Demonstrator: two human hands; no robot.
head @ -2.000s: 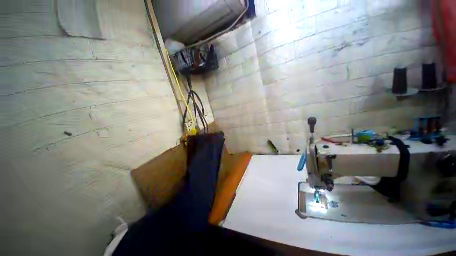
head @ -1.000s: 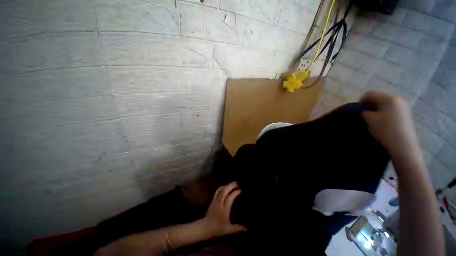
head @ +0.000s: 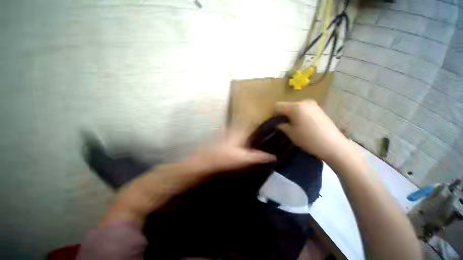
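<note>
A large, nearly black garment [head: 218, 218] lies in front of me and over the near edge of the table. My right hand [head: 304, 124] grips a folded edge of it, raised in front of the brown cardboard. My left hand [head: 243, 155], blurred by motion, lies on the garment just left of and below the right hand; its fingers are stretched and its hold cannot be made out. A white rounded piece [head: 284, 193] shows on the dark cloth below both hands. A dark part of the garment swings out blurred at the left.
The sewing machine head [head: 439, 210] is cut off at the right, with a blue-handled tool [head: 421, 193] beside it. The white table [head: 337, 203] lies under my right forearm. Brown cardboard [head: 256, 96] and a yellow plug [head: 302, 78] stand at the wall.
My right hand has moved left and down with the garment edge. My left hand has moved up towards it. The garment is more bunched, and the white piece has shifted left.
</note>
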